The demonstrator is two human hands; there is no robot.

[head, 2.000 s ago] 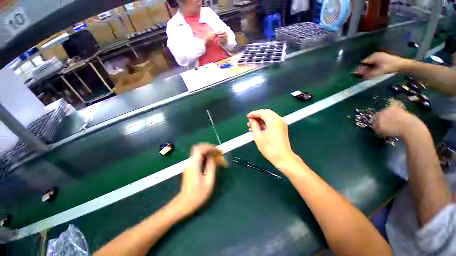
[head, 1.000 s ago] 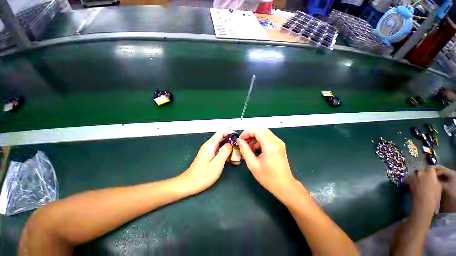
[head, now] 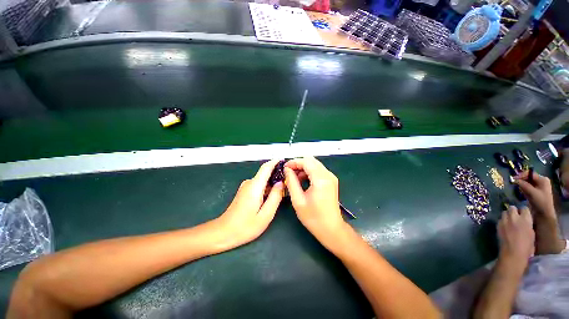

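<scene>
My left hand (head: 249, 205) holds a small black part-built unit (head: 279, 173) between thumb and fingers, just in front of the white strip. My right hand (head: 312, 193) touches the unit from the right, with thumb and index finger pinched at its edge. Whether a small part is between those fingertips cannot be told. The fingers hide most of the unit. A thin dark tool (head: 347, 210), maybe tweezers, lies on the bench, partly hidden under my right hand.
Black units lie on the green belt (head: 237, 128) beyond the white strip (head: 206, 157), one left (head: 171, 117), one right (head: 390, 119). A thin pale rod (head: 299, 118) stands out ahead. A clear bag (head: 25, 229) lies left. At right are a parts pile (head: 472, 194) and a neighbour's hands (head: 516, 232).
From two seconds ago, my hands have come together and the black unit is now held between them. Since one second ago, the belt units appear further left and the dark tool's end shows.
</scene>
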